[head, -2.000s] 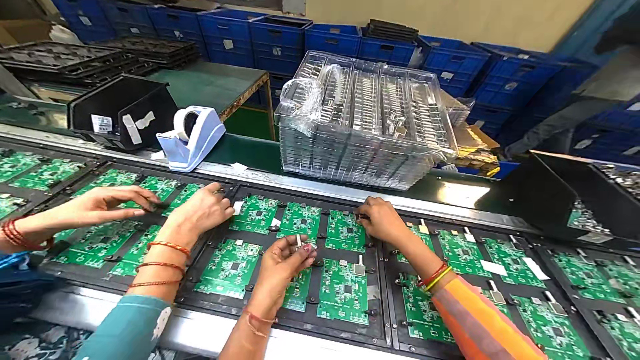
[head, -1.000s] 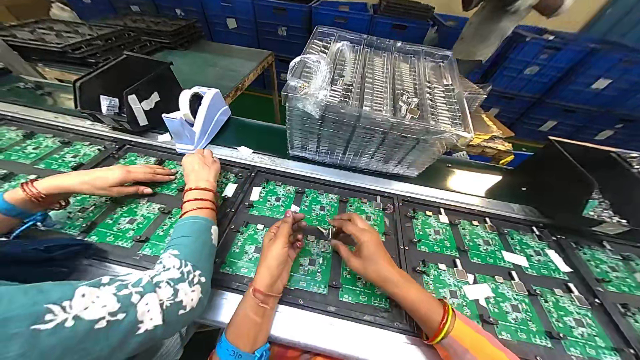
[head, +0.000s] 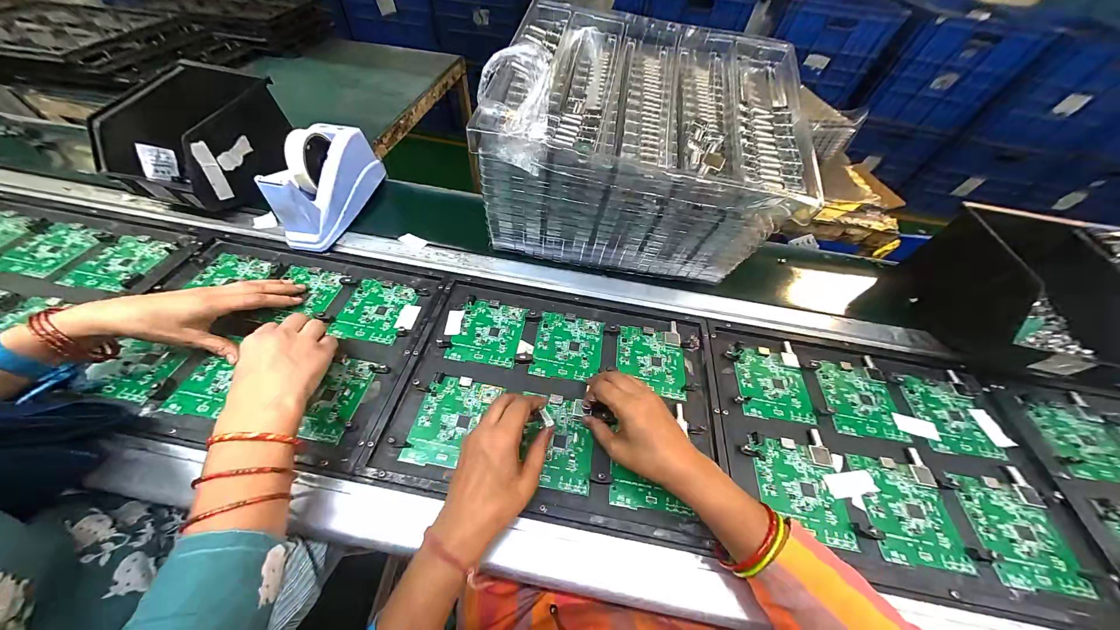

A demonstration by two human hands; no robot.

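My left hand [head: 500, 459] is over the lower middle green circuit board [head: 564, 455] of a black pallet [head: 525, 382], a small metal part [head: 546, 418] between its thumb and fingers. On the same board's upper right, the fingertips of my right hand [head: 632, 420] meet at a small metal connector [head: 581, 409]; whether they grip it is hidden by the fingers. The upper right board [head: 652, 360] carries a metal connector with a stem. Several more boards lie in this pallet, one partly under my right wrist.
A co-worker's hands [head: 276, 367] work on the pallet at left. Behind the rail stand a white tape dispenser [head: 324, 188], a black bin [head: 188, 140], stacked clear trays of metal connectors [head: 647, 175] and another black bin [head: 1024, 280] at right. White paper pieces [head: 850, 484] lie on the right pallet.
Two seconds ago my right hand was beyond the pallet's upper right; it has come to the lower middle board beside my left hand. The co-worker's nearer hand has drawn back from the tape dispenser.
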